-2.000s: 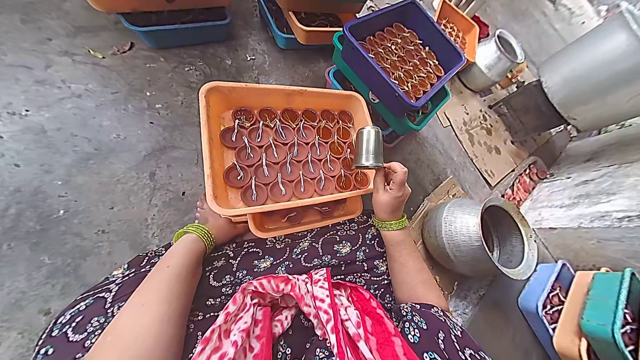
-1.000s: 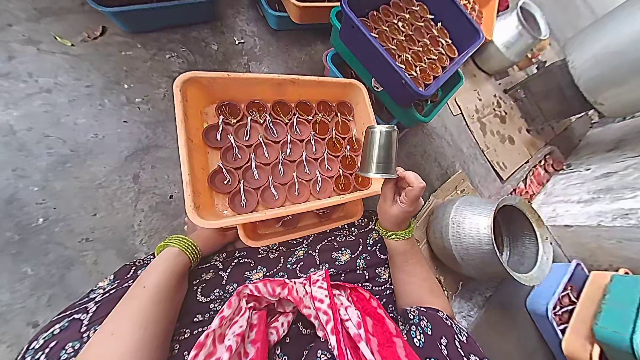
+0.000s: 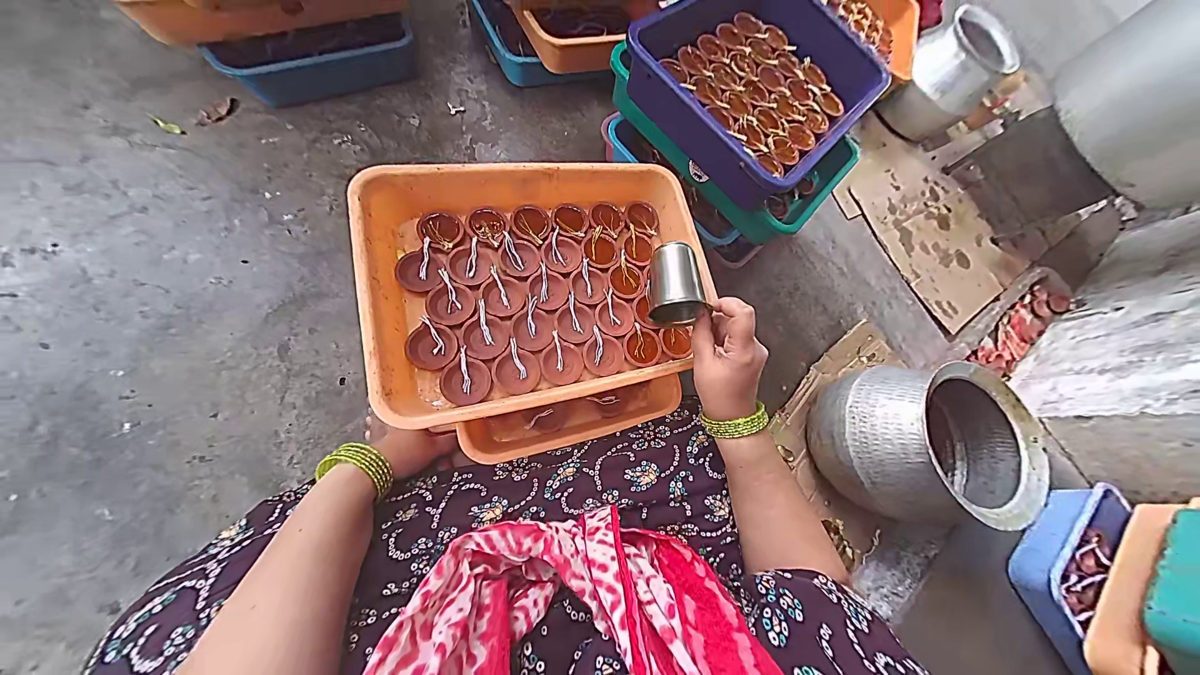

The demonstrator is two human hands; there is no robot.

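Note:
My right hand point(image 3: 729, 356) grips a small steel cup point(image 3: 677, 283), tilted over the right side of an orange plastic tub point(image 3: 525, 178). Rows of small clay lamps point(image 3: 516, 366) with white cotton wicks fill the tub. Those along the far row and the right side hold amber liquid; the others look dry. My left hand point(image 3: 410, 448) is at the tub's near left corner, its fingers partly hidden under the rim. Beneath the tub, the edge of a second orange tub point(image 3: 572, 424) shows, with lamps in it.
Stacked purple point(image 3: 647, 70) and green point(image 3: 834, 183) tubs stand beyond on the right. A dented metal pot point(image 3: 877, 445) lies tilted at my right, near stained cardboard point(image 3: 923, 234). More tubs sit at lower right, and a blue tub point(image 3: 309, 75) stands at far left.
The steel cup has stayed in my right hand above the tub's right side. My left hand remains at the near left corner. The view has shifted slightly.

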